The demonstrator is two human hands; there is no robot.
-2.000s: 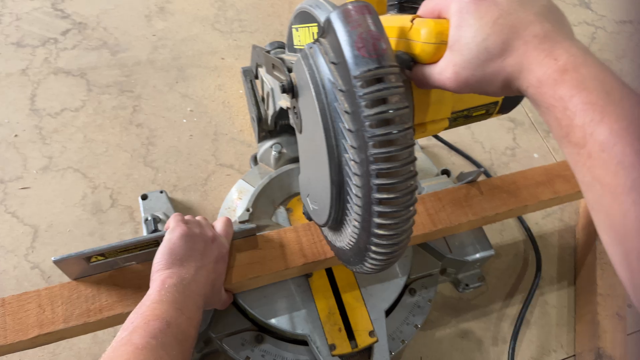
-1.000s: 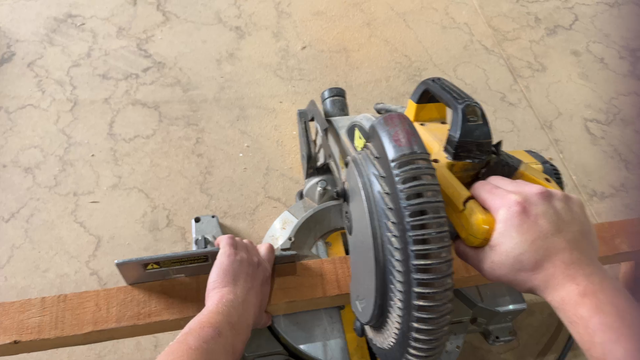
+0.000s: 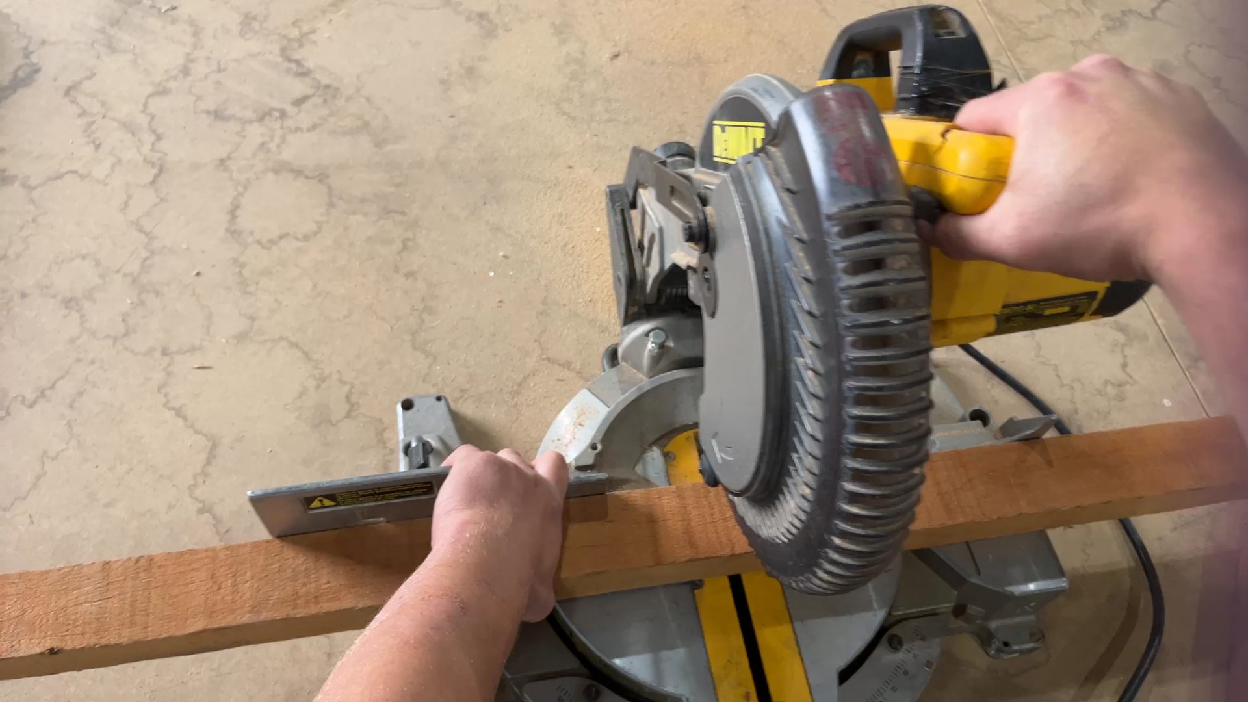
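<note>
A yellow and grey DeWalt miter saw [image 3: 829,341] stands on the floor, its ribbed guard over a long wooden board [image 3: 331,575]. The board lies across the saw table against the metal fence [image 3: 361,499]. My left hand [image 3: 502,522] grips the board and fence left of the guard, fingers over the fence's top edge. My right hand [image 3: 1082,171] is closed around the yellow trigger handle [image 3: 960,166] at the upper right. The guard hides the blade. Below it shows the slotted yellow kerf plate [image 3: 751,634].
The concrete floor [image 3: 244,244] has cracks and a dusting of sawdust [image 3: 585,234] behind the saw. A black power cord [image 3: 1150,585] curves along the right side and passes under the board. The board extends past both sides of the saw.
Since one second ago my right hand and the saw head have risen, showing more of the kerf plate below the guard. My left hand remains on the board by the fence. The view has shifted.
</note>
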